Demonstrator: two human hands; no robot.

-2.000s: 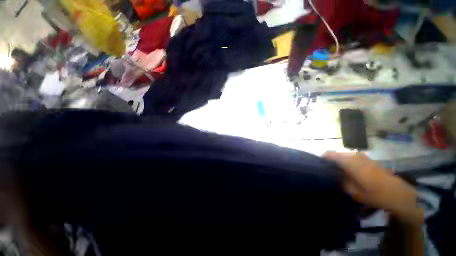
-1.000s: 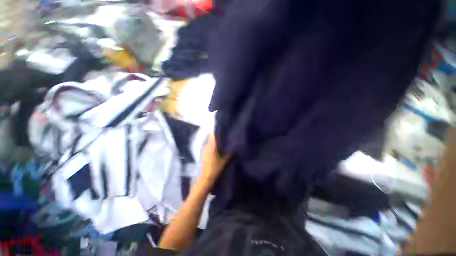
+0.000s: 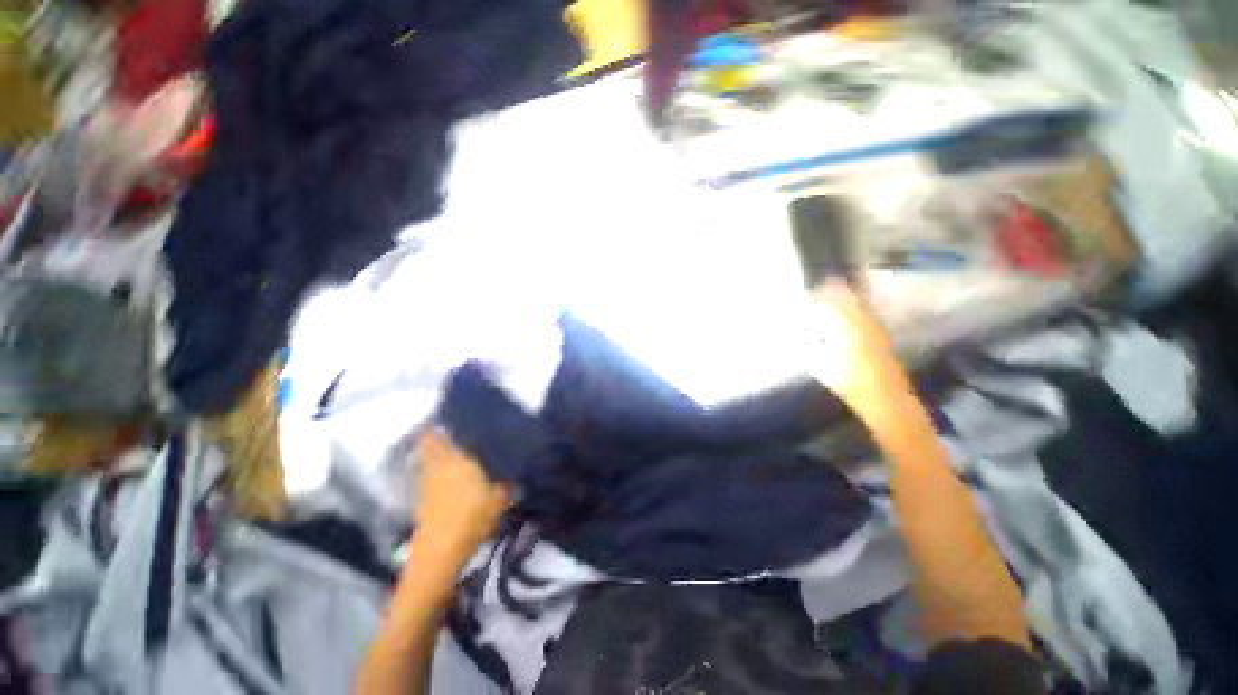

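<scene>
The navy fabric panel (image 3: 679, 475) lies bunched in front of me, its upper edge in strong lamp glare. My left hand (image 3: 455, 489) is closed on the left end of the navy fabric. My right hand (image 3: 853, 356) is at the right of the fabric, just below the smartphone (image 3: 820, 239); glare and blur hide its fingers, so I cannot tell whether it holds an edge. White glare hides the needle area. Light grey fabric (image 3: 346, 380) lies left of the glare.
A navy heap (image 3: 306, 177) lies at the upper left. Grey pieces with navy stripes (image 3: 122, 584) lie at the lower left, and more grey fabric (image 3: 1086, 543) at the lower right. A red object (image 3: 1032, 238) and a blue strip (image 3: 869, 154) are at the upper right.
The navy fabric, raised across the view a second ago, is now lowered in front of me. Both hands now show, and the view has turned back to the lit table.
</scene>
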